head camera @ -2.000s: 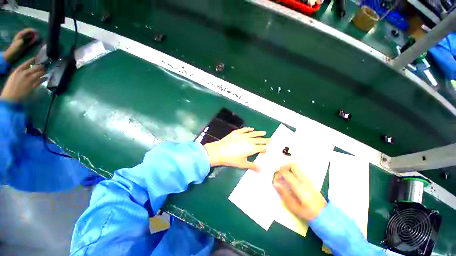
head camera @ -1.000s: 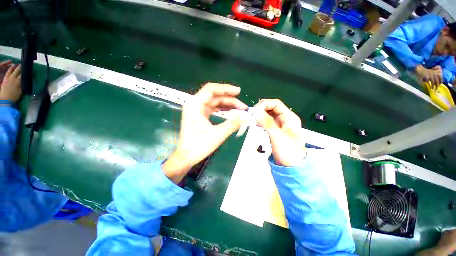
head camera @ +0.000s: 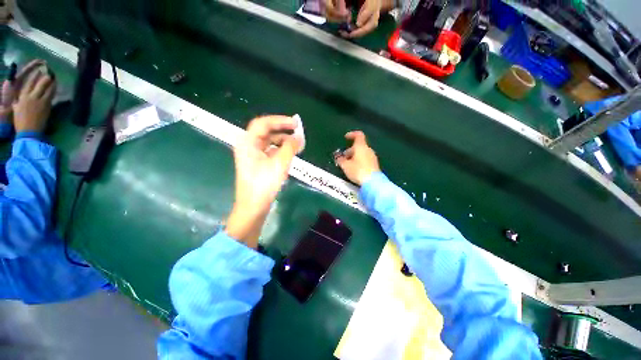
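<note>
My left hand [head camera: 261,169] is raised over the white rail [head camera: 211,128] and holds a small white strip [head camera: 299,133] between thumb and fingers. My right hand [head camera: 360,160] reaches past the rail over the green conveyor belt [head camera: 450,186], with its fingertips at a small dark module [head camera: 339,156]. Whether the module still rests on the belt is hard to tell. Overlapping white and pale yellow paper sheets [head camera: 383,309] lie on the bench, partly under my right sleeve. A small dark part [head camera: 406,269] on them shows beside the sleeve.
A black smartphone [head camera: 316,254] lies between my forearms. Other modules [head camera: 512,235] sit on the belt. A red parts tray [head camera: 425,53], brown tape roll [head camera: 516,82] and another person's hands [head camera: 358,15] are across. A neighbour's hand [head camera: 34,95] is left, a wire spool [head camera: 573,330] right.
My hands have moved apart. My right hand has gone out over the belt to a module, and my left hand keeps the white strip. The smartphone is uncovered, and the view has shifted.
</note>
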